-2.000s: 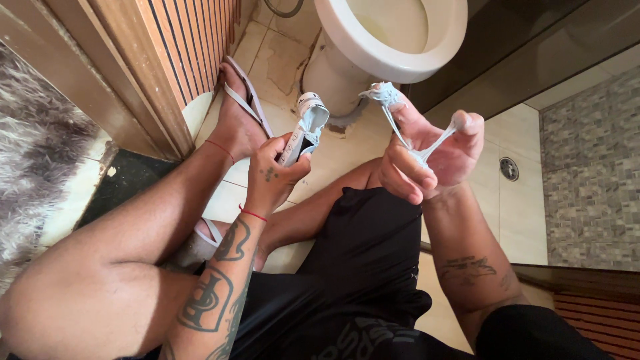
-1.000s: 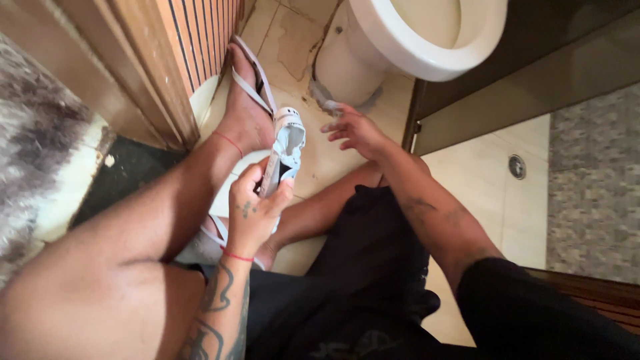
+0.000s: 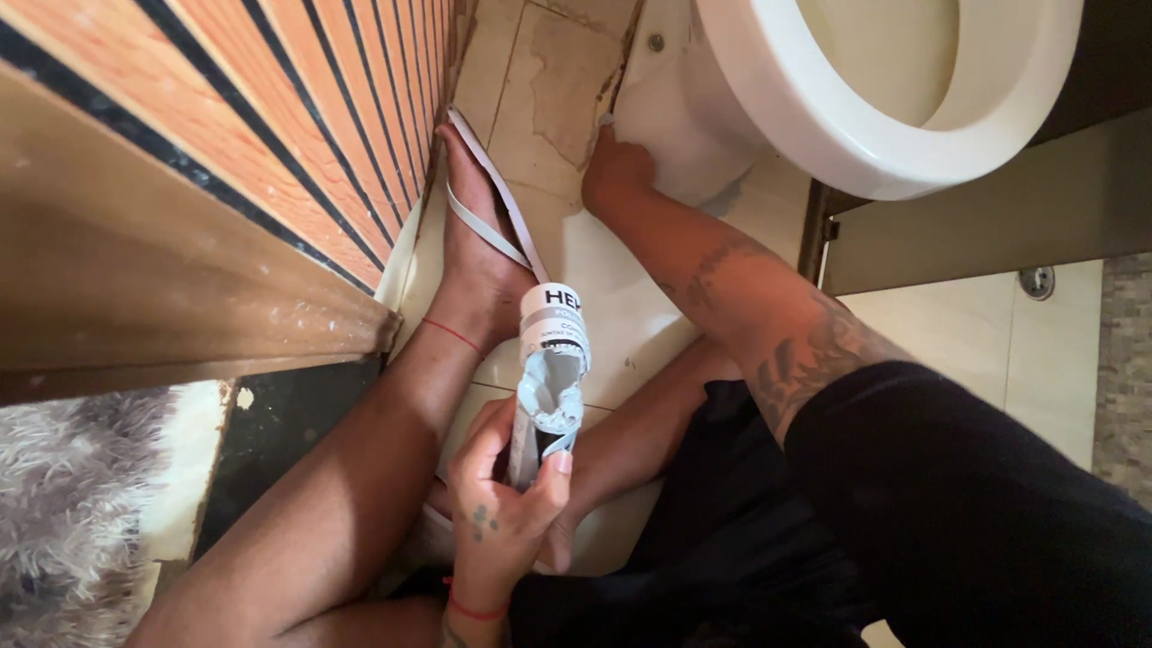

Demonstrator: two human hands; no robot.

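Note:
My left hand [image 3: 508,504] grips a torn-open sealant cartridge [image 3: 551,360], white with printing, its far end pointing away from me. Pale grey-blue paste shows inside the torn wall. My right hand [image 3: 621,171] reaches down to the left side of the foot of a white ceramic toilet [image 3: 864,171], at the joint with the floor tiles. A bit of pale paste [image 3: 607,119] shows at its fingertips. The fingers are bent and partly hidden, so whether they pinch anything is unclear.
A slatted wood panel [image 3: 342,117] rises at the left, above a shaggy grey rug [image 3: 72,504]. My sandalled foot [image 3: 477,216] rests on the stained floor tiles [image 3: 567,90]. A dark panel edge [image 3: 981,225] runs right of the toilet, with a round drain [image 3: 1037,281] beyond.
My right hand, which had paste strung between its fingers two seconds ago, has moved away from me to the side of the toilet's foot. My left hand still holds the cartridge.

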